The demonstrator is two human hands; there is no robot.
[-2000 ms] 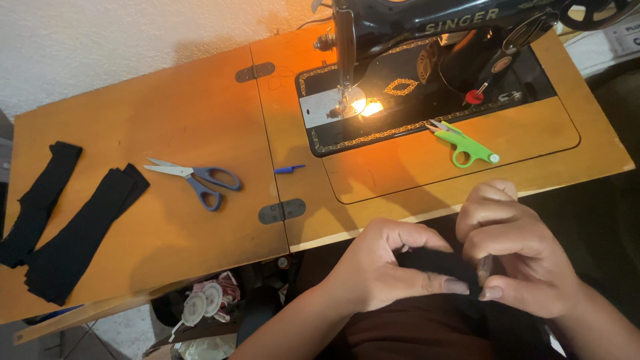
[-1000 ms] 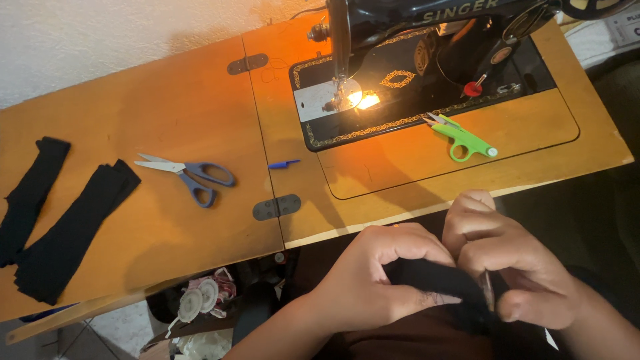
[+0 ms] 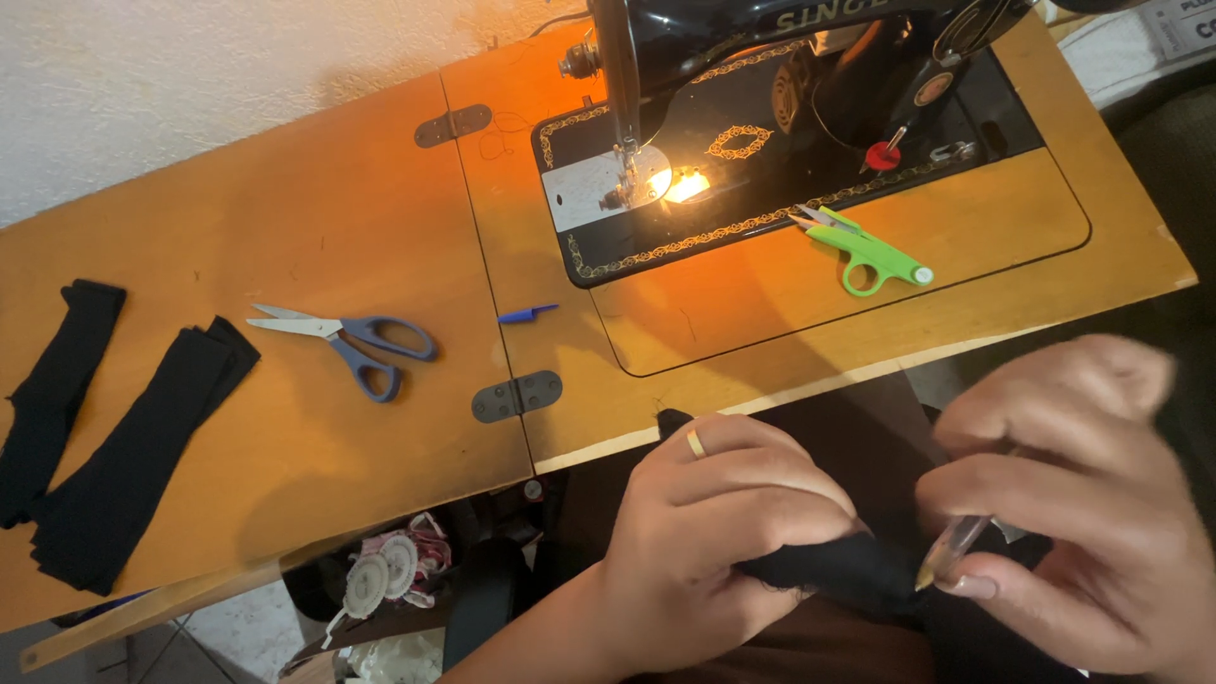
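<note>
My left hand [image 3: 731,513], with a gold ring, grips a piece of black fabric [image 3: 836,570] just off the table's front edge. To its right, my right hand [image 3: 1064,503] holds a clear ballpoint pen [image 3: 955,546], its tip down by the fabric. Green-handled thread snips [image 3: 869,252] lie on the table in front of the black Singer sewing machine [image 3: 703,47], whose lamp is lit. A blue pen cap [image 3: 527,313] rests near the table seam. Further left are scissors [image 3: 347,337] with blue-grey handles and two groups of black fabric strips [image 3: 142,456], [image 3: 62,389].
The wooden sewing table [image 3: 313,218] has two metal hinges [image 3: 518,395] along its seam. Below its front edge, pale round discs [image 3: 380,575] and patterned cloth sit in a dark container. A textured wall [image 3: 190,85] stands behind.
My hands have shifted on the fabric; its end now pokes out above my left hand. The pen in my right hand shows more clearly. The snips, scissors and strips lie as before.
</note>
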